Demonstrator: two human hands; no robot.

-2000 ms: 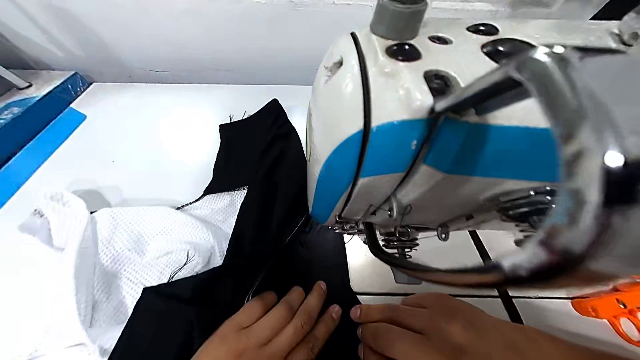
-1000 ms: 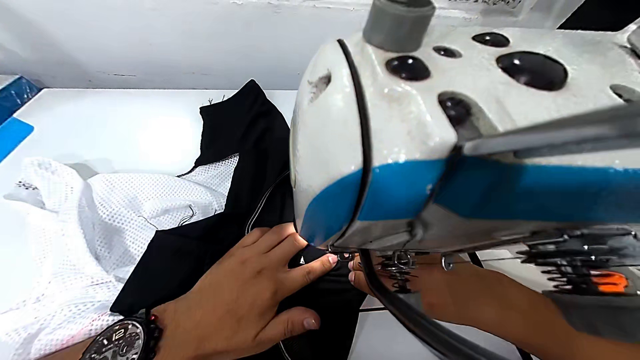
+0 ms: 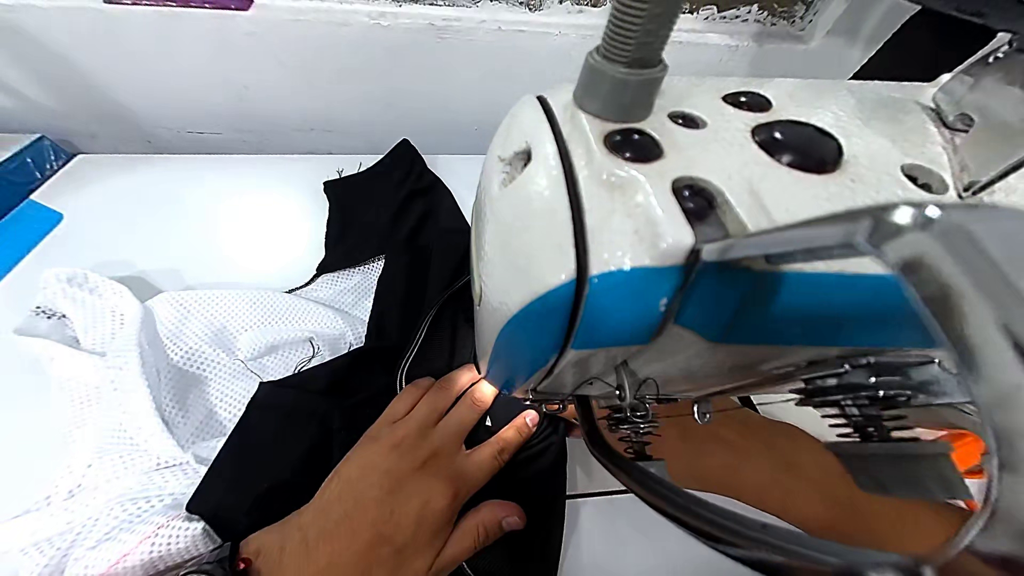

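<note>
My left hand (image 3: 424,472) lies palm down with fingers spread on black fabric (image 3: 288,440), its fingertips close to the needle area of a white and blue sewing machine (image 3: 528,232). White mesh fabric (image 3: 256,320) joins the black fabric and is bunched at the left, with loose threads on it. Behind the machine's thread guides and springs, my right forearm shows; of my right hand (image 3: 573,420) only a sliver is visible at the black fabric's right edge. The machine head hides its fingers, so its grip cannot be told. A light shines on my left fingertips.
A blurred metal loop (image 3: 904,220) stands in front of the machine at the right. An orange object (image 3: 966,452) lies beyond my right forearm. Blue items (image 3: 28,232) sit at the table's left edge. A white wall (image 3: 280,88) rises behind the white table (image 3: 184,208).
Two seconds ago both hands lay side by side below the machine head. Since then my left hand has spread over the black fabric, and my right hand has moved behind the machine's needle parts.
</note>
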